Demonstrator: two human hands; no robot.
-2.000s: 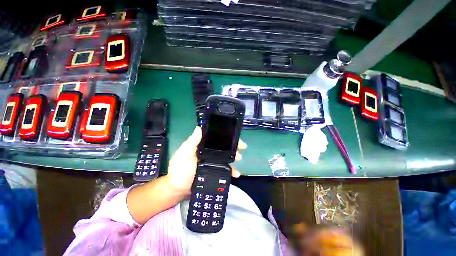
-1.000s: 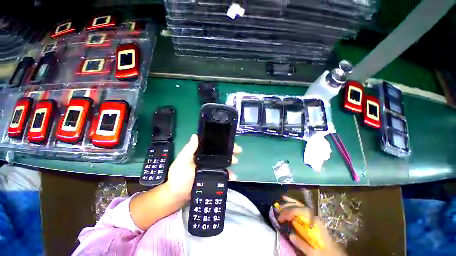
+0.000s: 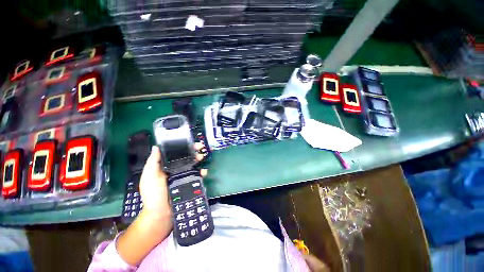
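My left hand (image 3: 154, 186) holds an open black flip phone (image 3: 191, 210) above my lap, keypad towards me. Its screen half looks pale with glare. My right hand (image 3: 317, 263) is small and cut off at the bottom edge, at a yellow-orange hand tool (image 3: 301, 246) of which only a bit shows. Another open flip phone (image 3: 132, 194) lies left of my left hand. Behind the held phone, a clear window tray (image 3: 215, 139) bears several black-rimmed windows (image 3: 265, 119), tilted and overlapping. A white wipe (image 3: 330, 136) lies flat beside it, partly over magenta tweezers (image 3: 343, 160).
A large clear tray (image 3: 101, 183) of red phones stands left. Stacked trays (image 3: 212, 42) rise behind. A solvent bottle (image 3: 300, 85), two closed red phones (image 3: 339, 94) and a second window tray (image 3: 383, 125) are at right. A brown scrap box (image 3: 382, 212) is below the bench.
The view has shifted. The windows in the centre tray, lined up before, now lie jumbled. The wipe has gone from crumpled to flat. The right hand and orange tool have moved lower, mostly out of view.
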